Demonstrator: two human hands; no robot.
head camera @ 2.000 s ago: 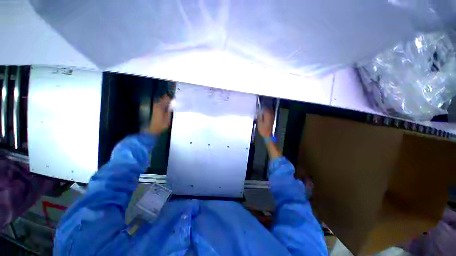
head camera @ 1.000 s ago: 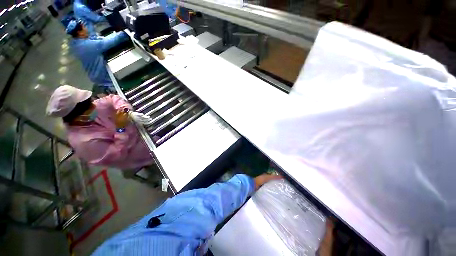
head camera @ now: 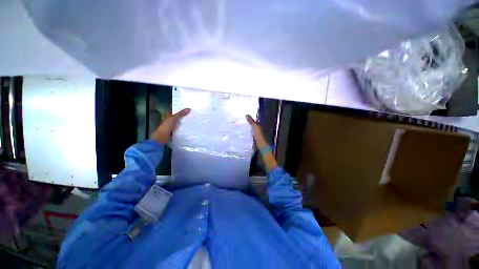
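Note:
A silver-white metal-cased unit [head camera: 210, 171] lies flat on the conveyor right in front of me. A clear, wrinkled plastic bag [head camera: 215, 128] covers its far part, and the near part looks bare. My left hand [head camera: 170, 126] is on the left edge of the bagged part, thumb on top. My right hand [head camera: 256, 132] is on the right edge, thumb on top. The fingers under the edges are hidden. The near end of the unit meets my blue smock.
Another metal-cased unit [head camera: 60, 131] lies to the left on the conveyor. An open brown carton [head camera: 344, 163] stands to the right. The white bench [head camera: 299, 81] runs along the back, with large translucent bags [head camera: 210, 31] and a crumpled clear bag heap [head camera: 415, 73]. Pink-purple sleeves show at both sides.
The plastic bag now covers the unit's far part, which was bare two seconds ago. Both hands are now at the unit's edges. The view has swung back from the left, and the carton has shifted slightly.

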